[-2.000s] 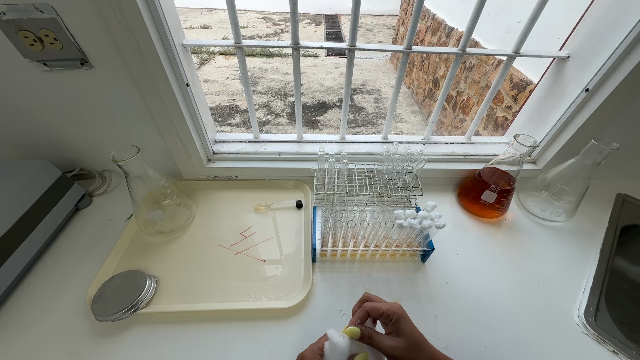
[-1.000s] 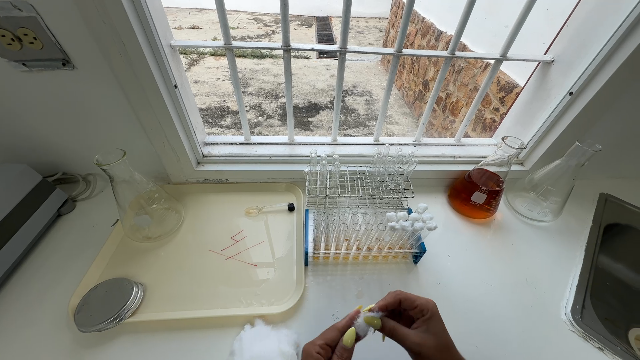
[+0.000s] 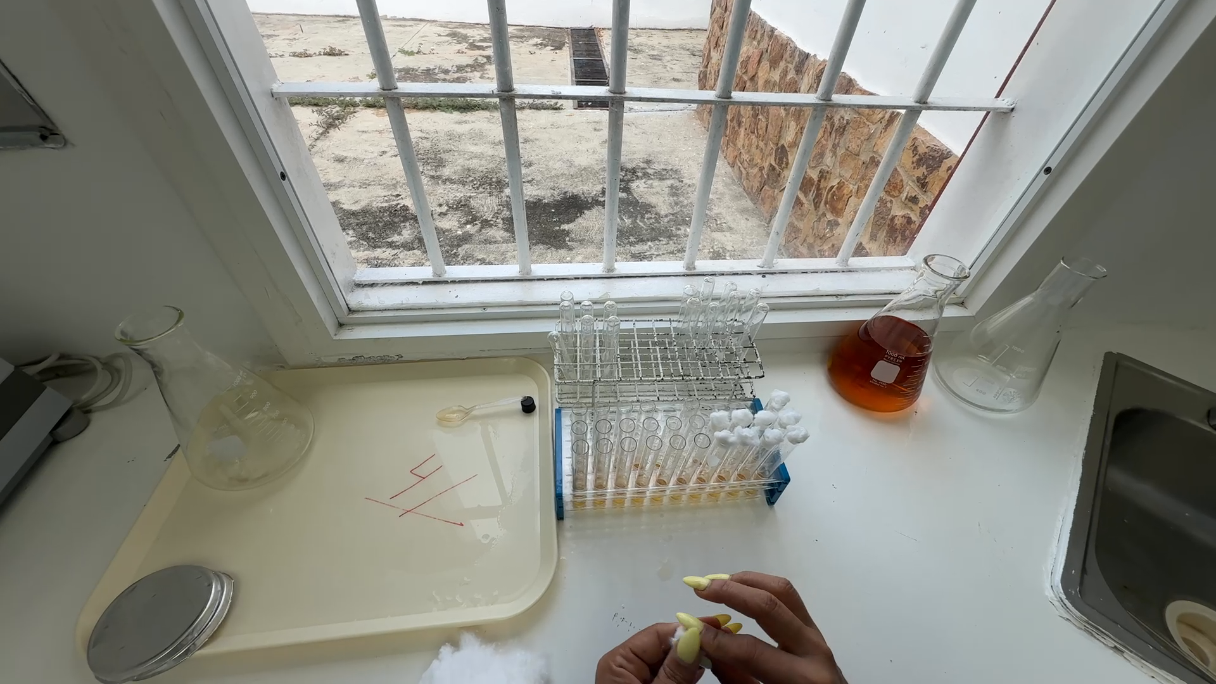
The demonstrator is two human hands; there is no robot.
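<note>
Near the bottom edge, my left hand and my right hand meet, pinching a small piece of cotton that shows between the fingertips. To their left lies a loose wad of white cotton, cut off by the frame. Beyond the hands stands a blue-ended test tube rack with glass test tubes holding amber liquid. Cotton plugs sit in the tubes at its right end; those on the left are unplugged. Behind it, a metal wire rack carries more glass tubes.
A cream tray holds an Erlenmeyer flask, a dropper with a black cap and round metal lids. Right of the racks stand a flask of amber-red liquid and a clear flask. A sink borders the right side.
My hands were together around cotton in both earlier frames. The larger cotton wad, beside my fingers two seconds ago, now lies apart to their left. Some right fingers have lifted away.
</note>
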